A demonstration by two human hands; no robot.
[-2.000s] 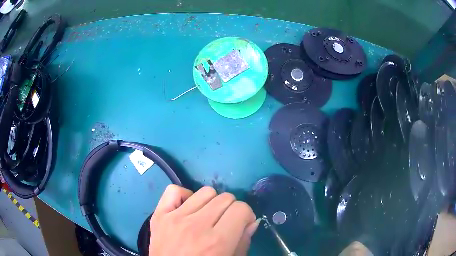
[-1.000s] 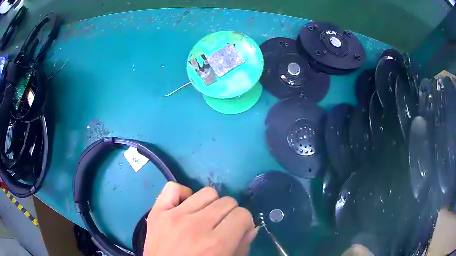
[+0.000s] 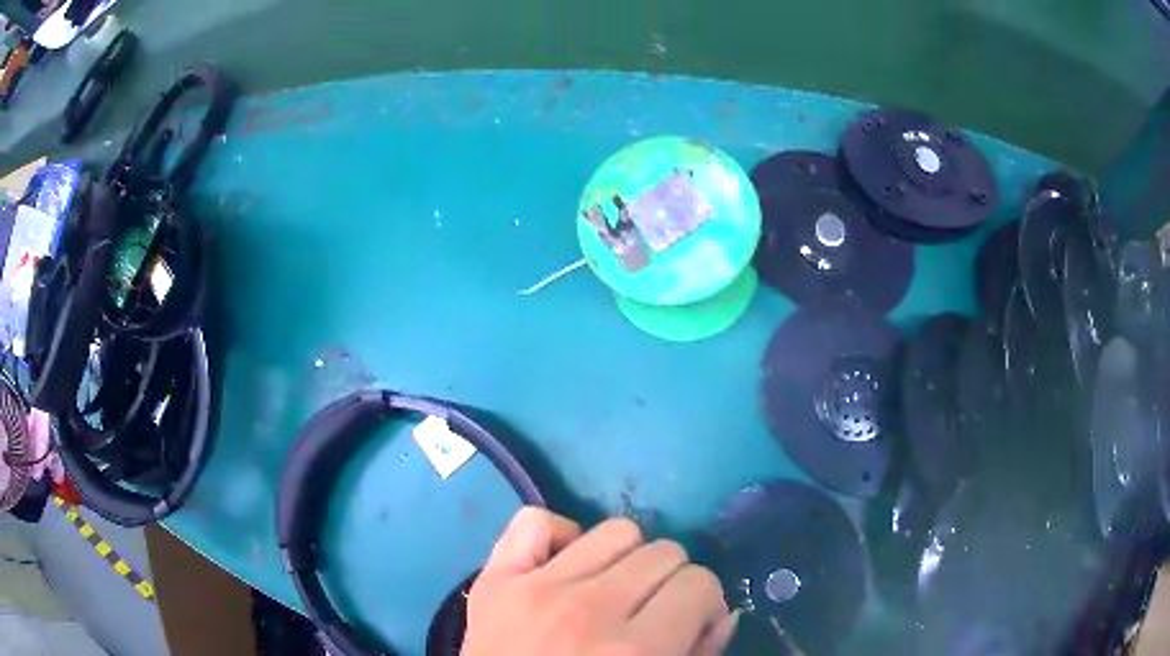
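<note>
My left hand (image 3: 597,592) is closed on the near side of the black headset (image 3: 308,487), over an ear cup partly cut off by the bottom edge. A white paper label (image 3: 443,446) lies at the headband. A black speaker disc (image 3: 802,551) with a silver centre lies just right of my left hand. The thin metal tip of the soldering iron (image 3: 785,634) shows at the bottom edge by the disc. My right hand is out of the picture. The green solder reel (image 3: 670,221), with grey metal pieces on top and a wire end sticking out, stands further back.
More speaker discs (image 3: 840,391) lie right of the reel, with a large pile (image 3: 1026,423) at the far right. A tangled heap of black headsets (image 3: 141,320) lies at the left bench edge. A brown cardboard box (image 3: 199,596) is below the bench at the lower left.
The view has shifted, so the bench things appear further right and lower. The soldering iron shows less now, and the fingertip at the bottom right has left the picture. My left hand keeps its hold.
</note>
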